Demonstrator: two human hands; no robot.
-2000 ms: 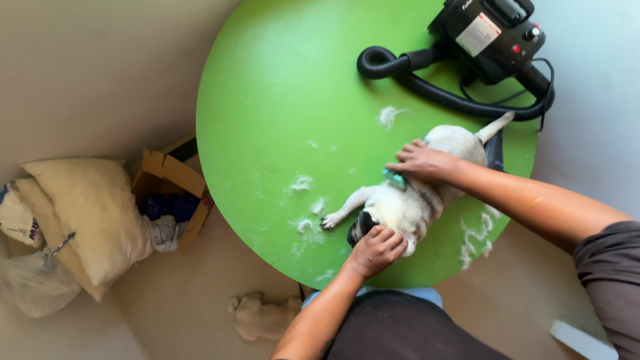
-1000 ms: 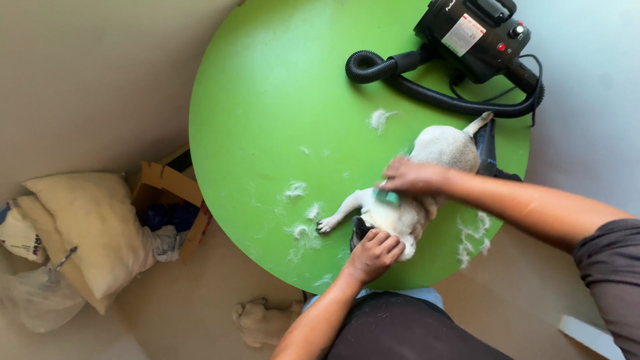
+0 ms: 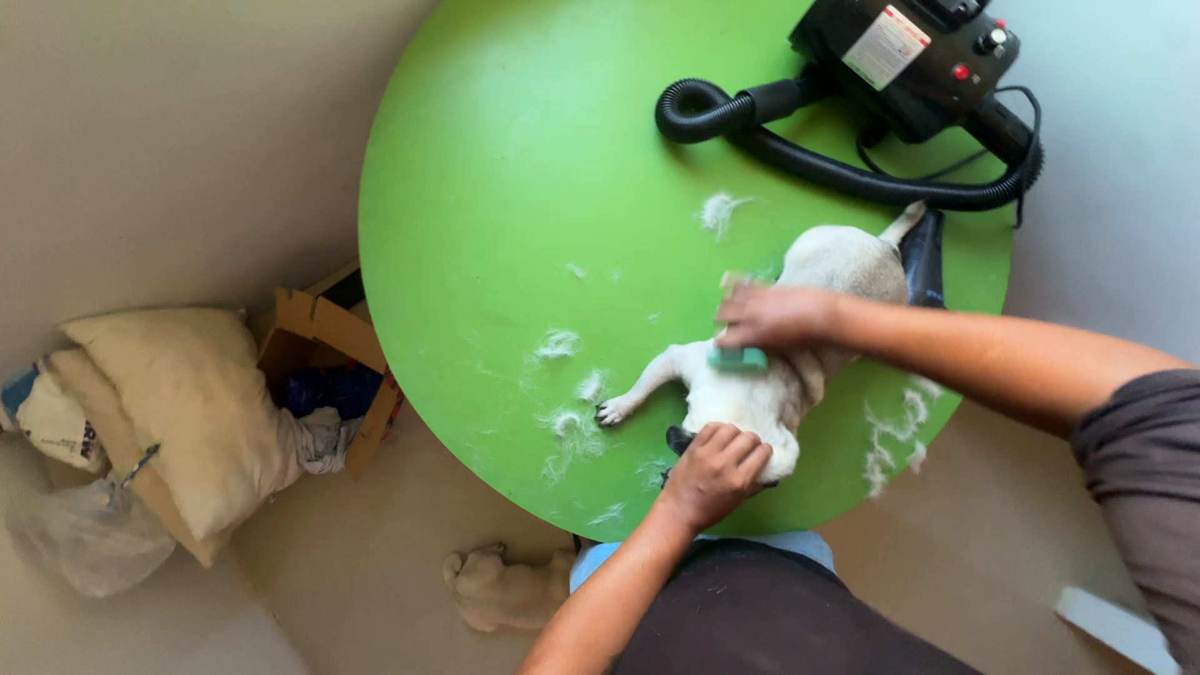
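Note:
A pale, short-haired dog (image 3: 834, 267) lies stretched out on a round green table (image 3: 506, 187), its hind end toward the black hose. My left hand (image 3: 717, 473) grips the dog at its head, which is mostly hidden beneath my fingers. Blurred by motion, my right hand (image 3: 773, 317) holds a green grooming brush (image 3: 738, 359) against the dog's shoulder area. One foreleg reaches out to the left. Tufts of loose white fur (image 3: 559, 344) lie on the table left of the dog, and more clumps (image 3: 895, 431) lie to its right.
A black pet dryer (image 3: 905, 66) with a corrugated hose (image 3: 844, 176) stands at the table's upper right. A second, tan dog (image 3: 511, 586) lies on the floor below the table edge. Left of the table are an open cardboard box (image 3: 352, 333), a cream pillow (image 3: 192, 394) and a plastic bag (image 3: 89, 534).
My right hand with the brush has shifted slightly over the dog's neck and shoulder. My left hand has stayed at the dog's head.

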